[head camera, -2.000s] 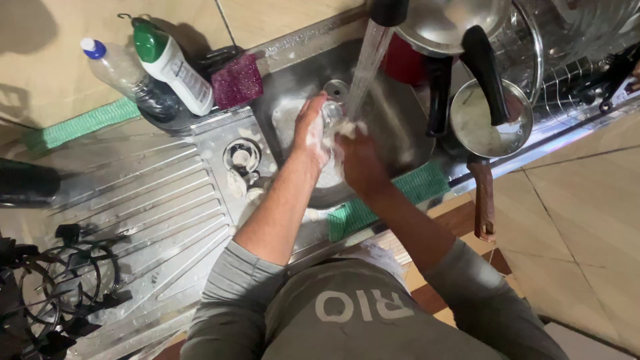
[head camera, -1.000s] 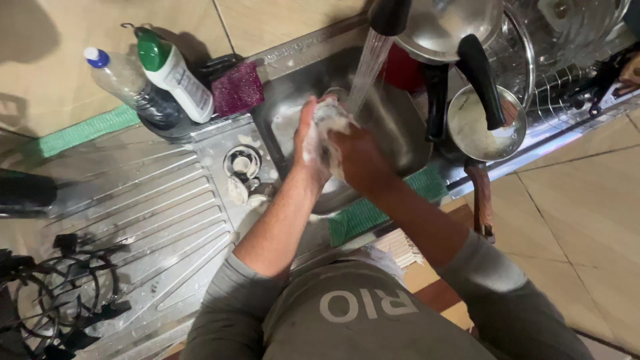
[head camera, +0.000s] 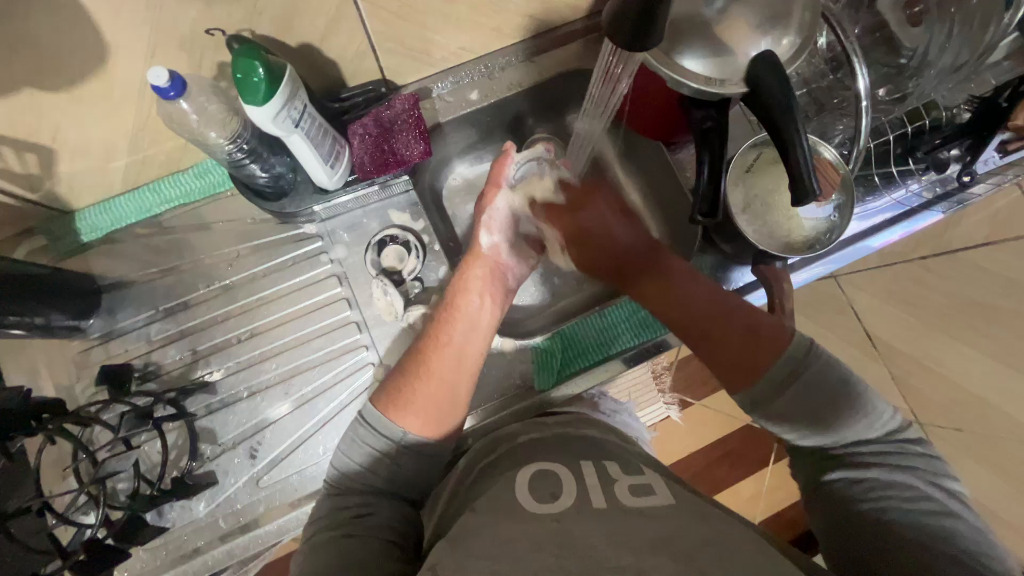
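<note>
Over the steel sink basin (head camera: 532, 308), my left hand (head camera: 504, 220) holds a small soapy object whose kind is hidden by foam and fingers. My right hand (head camera: 600, 228) presses a foamy sponge or cloth (head camera: 544, 196), blurred, against it. Water runs from the black faucet head (head camera: 636, 24) just beyond my hands. Several small foam-covered parts (head camera: 389, 298) lie on the ledge left of the basin, beside a round metal ring piece (head camera: 394, 253).
Behind left stand a clear plastic bottle (head camera: 216, 128), a white bottle with green cap (head camera: 292, 116) and a purple sponge (head camera: 390, 136). Black stove grates (head camera: 116, 456) lie on the ribbed drainboard (head camera: 240, 320). Right are a pressure cooker (head camera: 720, 40), a small pan (head camera: 788, 196) and a wire rack (head camera: 904, 152).
My hands stay together over the basin, rubbing with foam. The right hand has shifted slightly against the left. Water keeps running.
</note>
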